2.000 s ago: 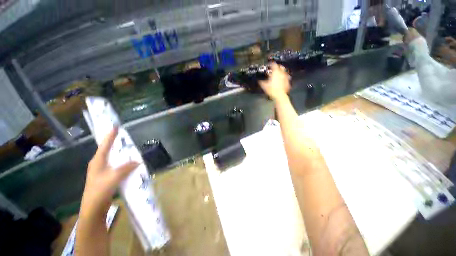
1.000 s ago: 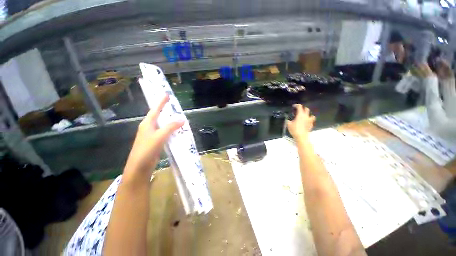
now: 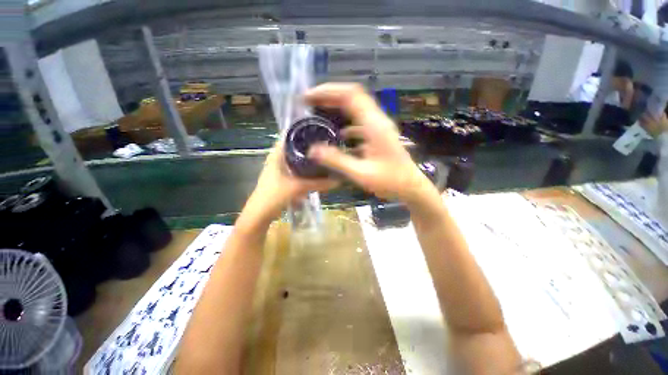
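A black cylindrical housing (image 3: pixel 311 146) is held up above the bench, its ringed round end facing me. My left hand (image 3: pixel 282 179) holds it from the left and below. A white label strip (image 3: pixel 287 77), blurred, stands upright behind the housing at my left hand; its lower end shows below the hands. My right hand (image 3: pixel 373 150) is on the right side of the housing, fingers around its upper edge and thumb at the round end. Whether a sticker is under the thumb cannot be told.
A label sheet stack (image 3: pixel 157 315) lies left, beside a desk fan (image 3: pixel 33 307) and waiting housings (image 3: pixel 110 242). A large white sheet (image 3: pixel 513 278) covers the right. One housing (image 3: pixel 390 214) lies on its side there. The conveyor belt (image 3: pixel 220 187) runs behind. A person's hand (image 3: pixel 652 123) shows far right.
My right hand has come back from the belt to the middle. Both hands now meet at a raised housing. The label strip has moved up behind it.
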